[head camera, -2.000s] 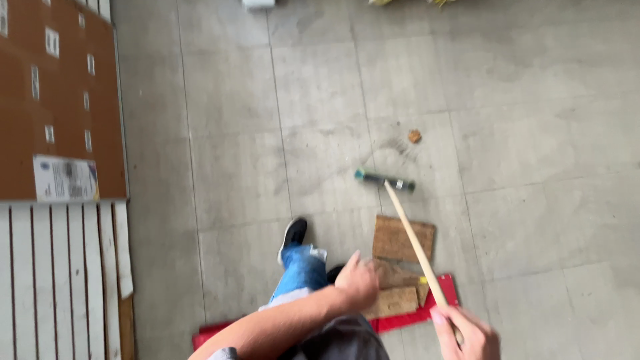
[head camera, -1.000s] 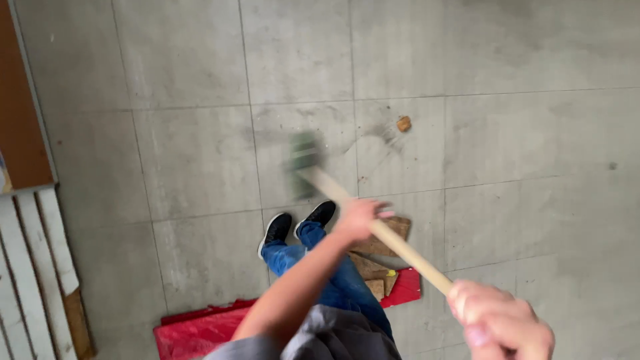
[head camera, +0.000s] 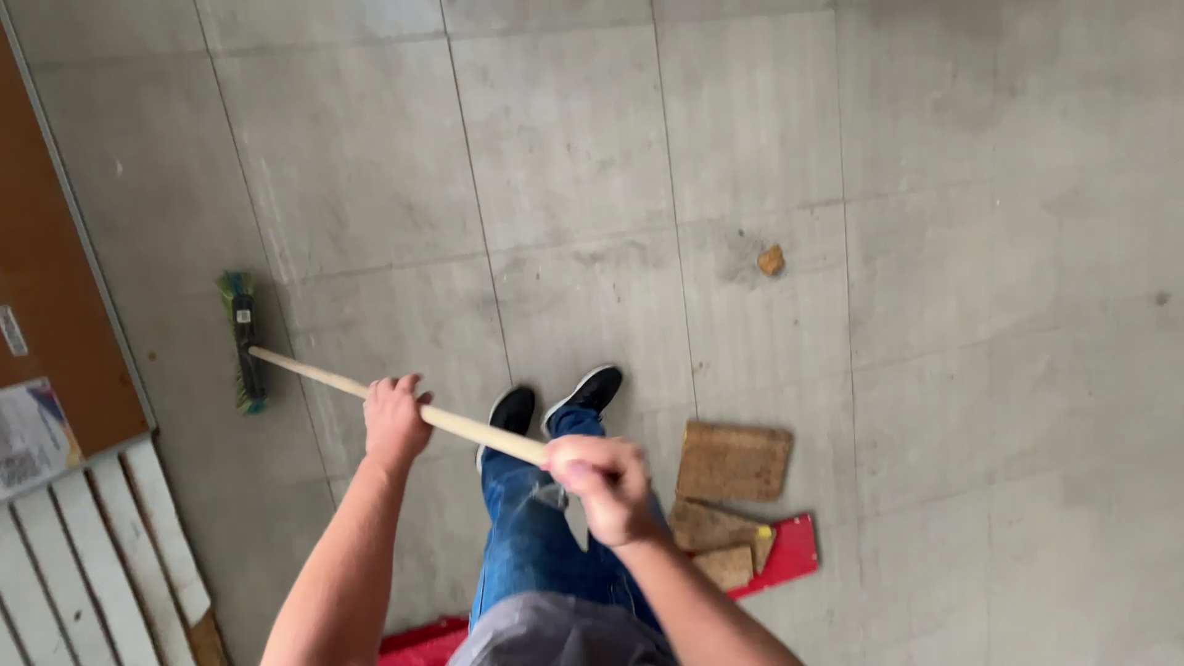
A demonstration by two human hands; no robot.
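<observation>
I hold a push broom by its pale wooden handle point(head camera: 481, 432). My left hand point(head camera: 396, 418) is closed around the shaft partway down, and my right hand point(head camera: 601, 481) grips the upper end. The broom head point(head camera: 245, 342), dark with green and blue bristles, is on the grey floor at the left, close to a brown board. A small brown chunk point(head camera: 770, 260) lies on the floor right of centre, with dark debris beside it.
Brown wooden board pieces point(head camera: 733, 461) lie at my right, some on a red sheet point(head camera: 794, 551) that shows again behind my legs. At the left edge are a large brown panel point(head camera: 55, 231) bearing labels and white slats point(head camera: 111, 546). My shoes point(head camera: 592, 388) stand near the middle.
The broom head has swung left across the floor, away from the side of the brown chunk. My left hand, off the handle two seconds ago, is now on it. The view has shifted.
</observation>
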